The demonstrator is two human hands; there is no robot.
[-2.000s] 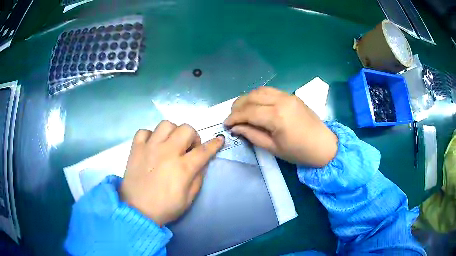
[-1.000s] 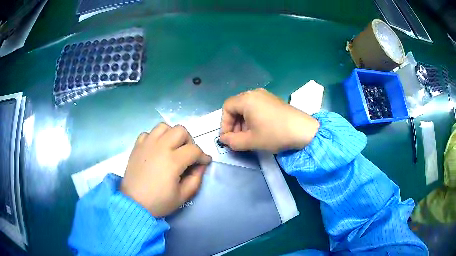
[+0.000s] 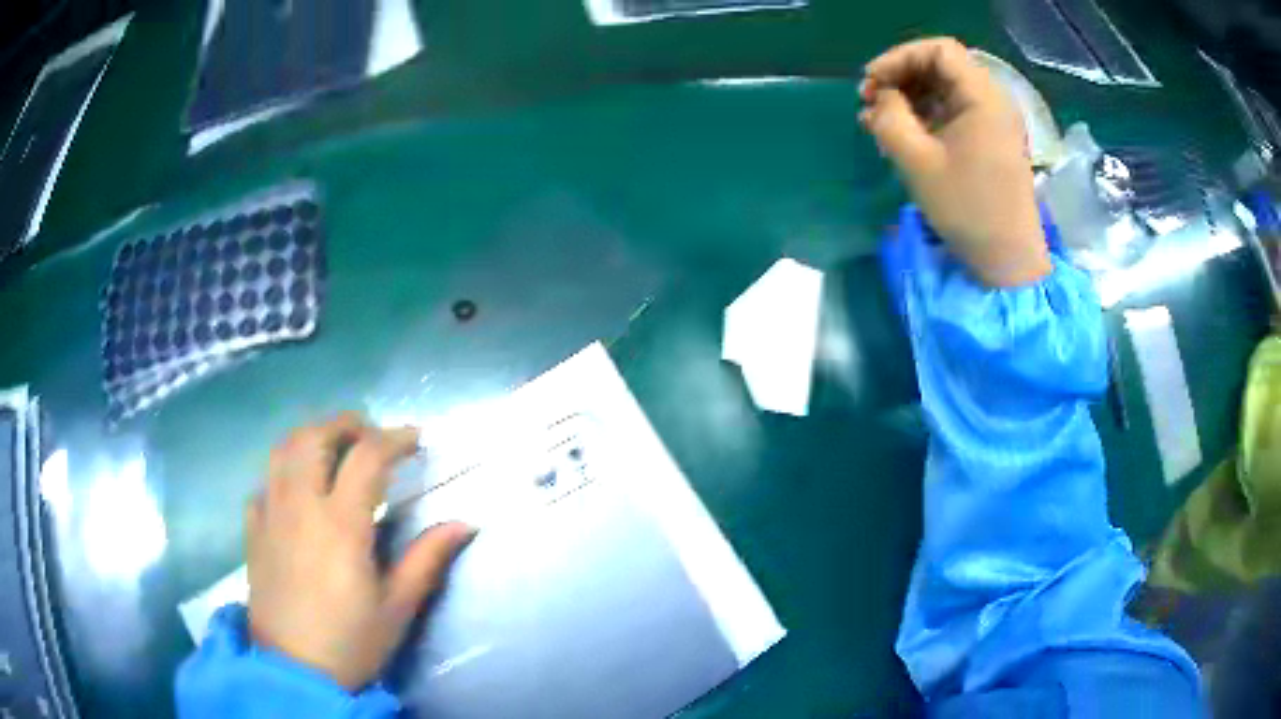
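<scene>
The grey tablet back cover [image 3: 590,604] lies tilted on its white backing sheet [image 3: 688,513]. Its camera area shows small dark spots within thin outlines. My left hand [image 3: 337,548] rests at the cover's upper left edge, thumb and fingers apart, holding nothing visible. My right hand [image 3: 962,148] is raised at the upper right, away from the cover, with its fingers curled together; I cannot tell whether anything is between the fingertips. The blue parts bin [image 3: 901,260] is mostly hidden behind my right hand and sleeve.
A ring sheet [image 3: 218,288] lies left, and a single black ring [image 3: 465,311] lies above the cover. White paper [image 3: 777,337] lies right of it. A brown roll is mostly hidden behind my right hand. A white strip [image 3: 1163,396] and a person's yellow sleeve [image 3: 1236,506] are far right.
My right hand has left the camera area and moved up and right. My left hand has opened and its fingers have spread. The view has shifted, so the bench things appear further left.
</scene>
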